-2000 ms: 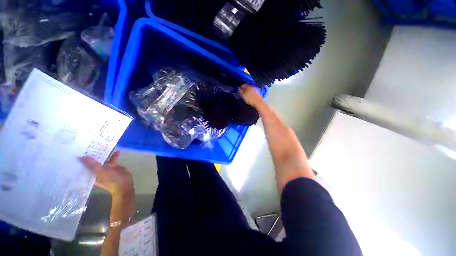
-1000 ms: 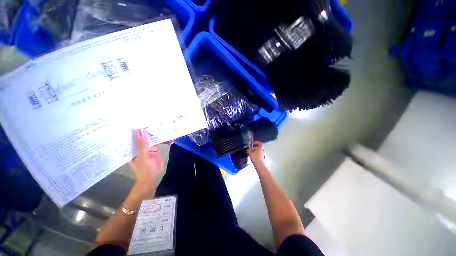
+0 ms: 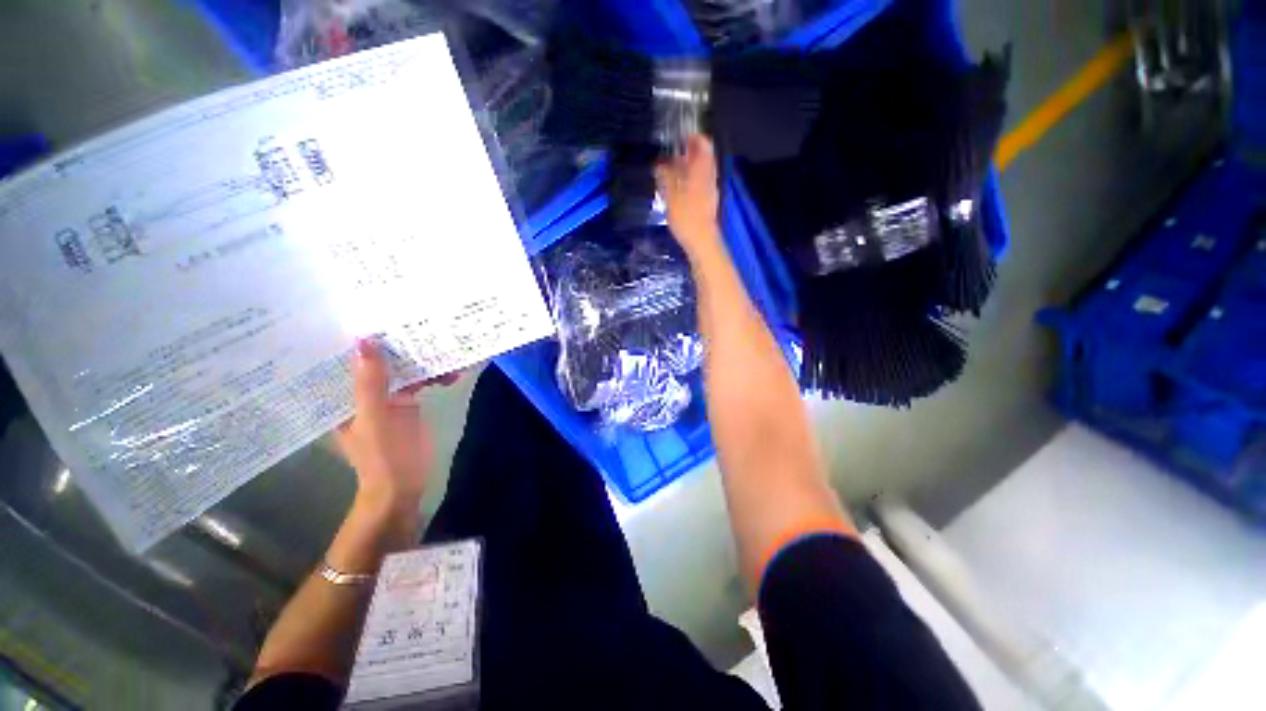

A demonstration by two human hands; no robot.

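Note:
My left hand (image 3: 389, 428) holds the lower edge of a large white drawing sheet (image 3: 264, 278) with line diagrams and small print, under a shiny clear cover. My right hand (image 3: 690, 188) is on a dark bundle (image 3: 680, 86) with a shiny band, above the blue totes; its fingertips are partly hidden. Below it, a blue tote (image 3: 642, 465) holds crumpled clear bags (image 3: 625, 327) with dark contents. To its right, thick black bundles (image 3: 889, 333) with a pale shiny band fill another tote.
More blue totes (image 3: 1166, 333) stand on the floor at the right. A yellow floor line (image 3: 1062, 109) runs at the upper right. A white surface (image 3: 1125, 542) lies at the lower right. A badge holder (image 3: 417, 618) hangs at my chest. Clear bags lie at the top left.
My right hand has lifted a dark bundle out of the bagged tote and moved up and away from me. The sheet, raised and turned earlier, is now nearly still in my left hand.

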